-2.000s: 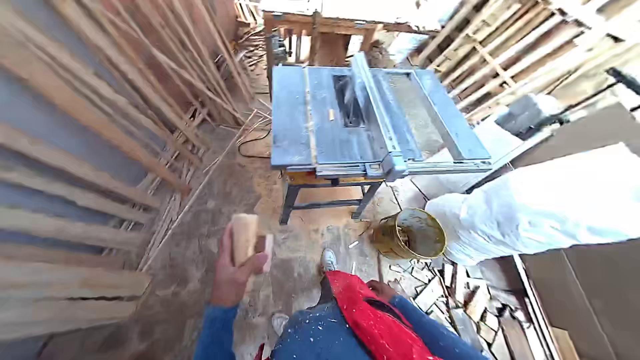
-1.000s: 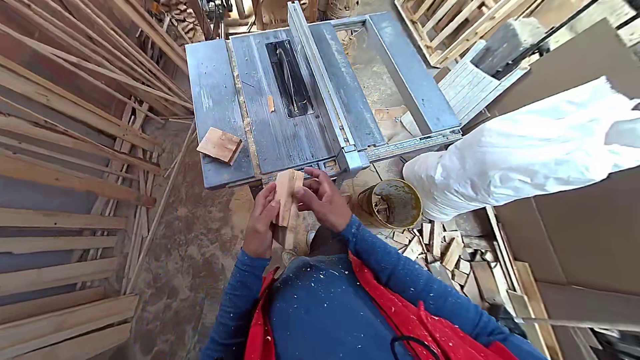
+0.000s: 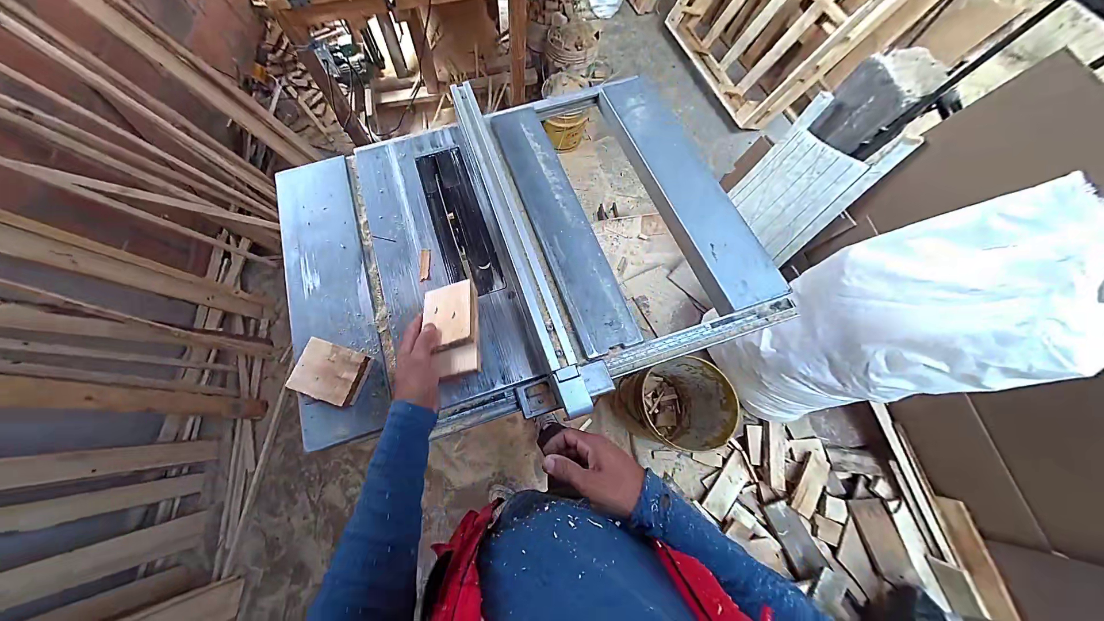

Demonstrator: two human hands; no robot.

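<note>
My left hand point(image 3: 417, 362) grips a wooden block point(image 3: 450, 316) by its left side, over the near part of the table saw's metal top point(image 3: 328, 259). Under that block a second pale piece of wood point(image 3: 459, 360) shows. Another wooden block point(image 3: 329, 371) lies at the near left corner of the saw top. A small wood offcut point(image 3: 424, 265) rests beside the dark throat plate point(image 3: 457, 220). The metal rip fence point(image 3: 509, 216) runs across the top, right of the blocks. My right hand point(image 3: 595, 470) is in front of my body, fingers curled, with nothing visible in it.
A yellow bucket point(image 3: 679, 404) holding wood scraps stands at the saw's near right. Offcuts point(image 3: 811, 483) are heaped on the floor beside it. A big white sack point(image 3: 931, 302) stands at the right. Long boards point(image 3: 112, 328) line the left wall.
The blocks that both hands held together one second ago are now over the saw top at my left hand. My right hand has come away from them toward my body.
</note>
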